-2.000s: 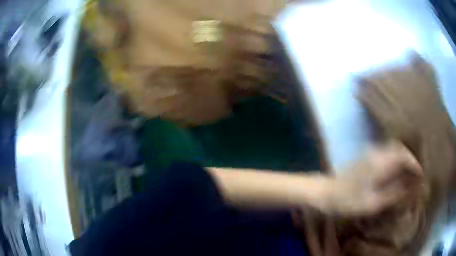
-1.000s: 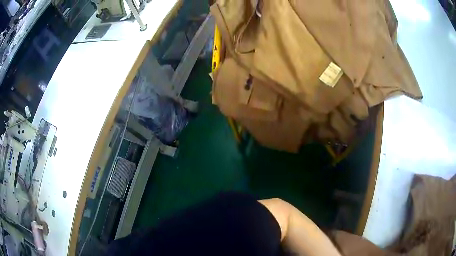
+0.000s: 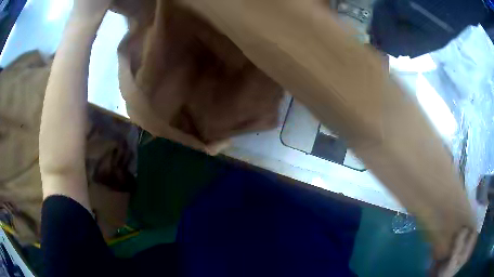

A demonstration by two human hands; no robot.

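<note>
A brown jacket (image 3: 216, 81) is spread over the white machine table, its body at the upper middle. One long sleeve (image 3: 374, 103) stretches down to the lower right. My right hand (image 3: 457, 251) is at the lower right edge, blurred, with its fingers closed on the sleeve end. My left hand (image 3: 93, 6) is at the top left beside the jacket's edge, cut off by the picture's edge, so its grip cannot be made out. The dark machine head (image 3: 425, 24) stands at the upper right.
More brown garments (image 3: 32, 119) lie at the left, above a yellow frame bar (image 3: 125, 236). A crinkled clear plastic bag (image 3: 471, 92) lies on the table at the right. The white table's front edge (image 3: 260, 167) crosses the middle above green floor.
The view has swung from the garment stand and floor to the machine table. The stacked garments are now at the left. Both hands have come into view, with a jacket stretched across the table.
</note>
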